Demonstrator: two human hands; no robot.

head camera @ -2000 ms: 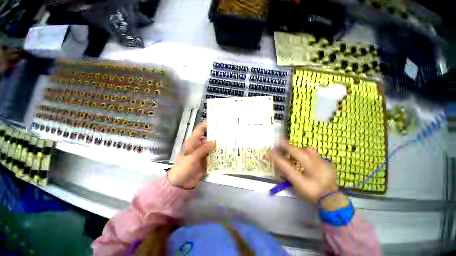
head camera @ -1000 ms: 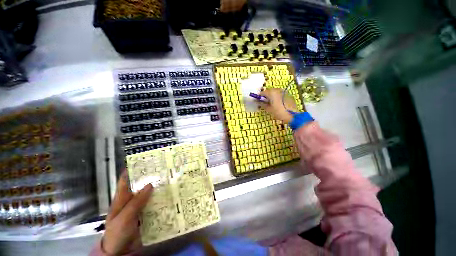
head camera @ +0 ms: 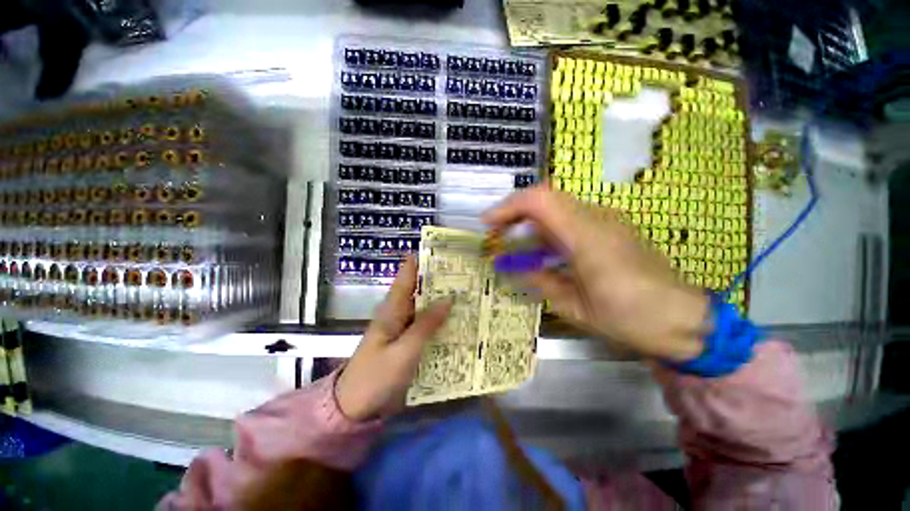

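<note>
My left hand [head camera: 384, 349] holds a cream printed circuit board [head camera: 479, 329] by its left side, thumb on the printed face. My right hand [head camera: 599, 269] is over the board's upper right corner and holds a slim purple tool [head camera: 527, 260]. A small yellowish thing, blurred, shows at its fingertips; I cannot tell exactly what it is. The box of yellow components [head camera: 649, 180] lies behind my right hand, with a pale gap in its upper part. The clear tray of black components [head camera: 389, 150] lies beyond the board, some right-column rows pale.
Stacked clear trays of ring coils [head camera: 130, 200] are at left. Populated boards [head camera: 629, 25] lie beyond the yellow box. A bag of small yellow parts [head camera: 776, 160] and a blue cord [head camera: 788, 235] are at right. A metal rail [head camera: 249, 345] runs along the bench edge.
My right hand has come back from the yellow box to the board, the purple tool still in it. The board is still in my left hand. The view has shifted left.
</note>
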